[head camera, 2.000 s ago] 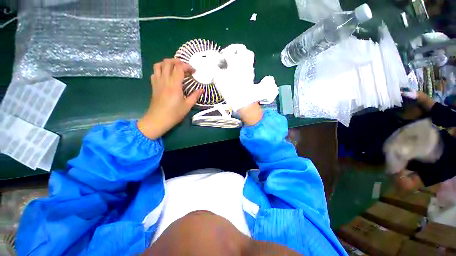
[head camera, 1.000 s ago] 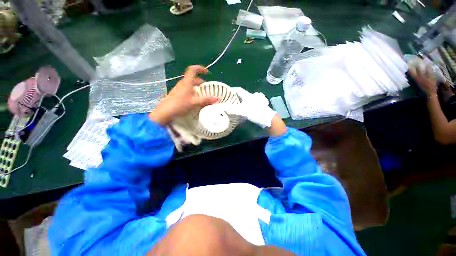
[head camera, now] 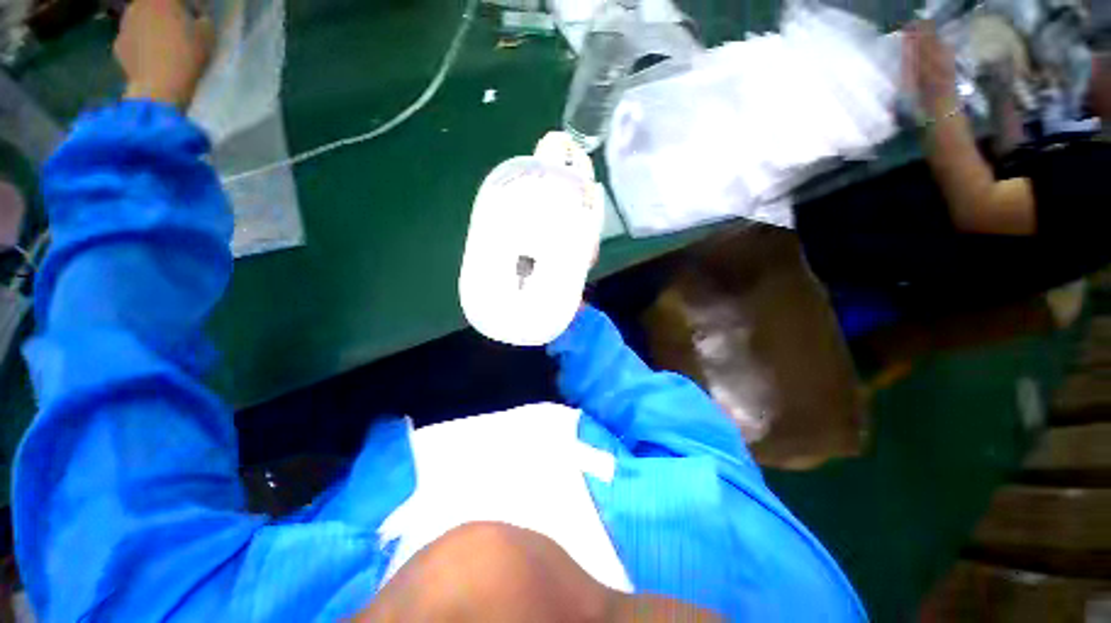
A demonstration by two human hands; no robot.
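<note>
The cream-white clip fan (head camera: 526, 262) is held up near the bench's front edge. Its smooth oval base faces me, with a small dark mark at its middle, and hides the rest of the fan. My right hand (head camera: 592, 209), in a white glove, holds it from behind and is mostly hidden. My bare left hand (head camera: 162, 46) is at the far upper left, blurred, at the edge of the clear bubble bags (head camera: 250, 116). Its fingertips do not show clearly, so I cannot tell whether it grips one.
A white cable (head camera: 387, 125) crosses the green bench (head camera: 366, 243). The clear bottle (head camera: 593, 91) and whitish plastic sleeves (head camera: 743, 122) lie at the back right. A brown carton (head camera: 761, 353) is below the bench edge. Another person's arm (head camera: 962, 152) reaches in at right.
My left hand has left the fan and moved far to the upper left. The fan has turned from its slatted head to its oval base. The view has shifted.
</note>
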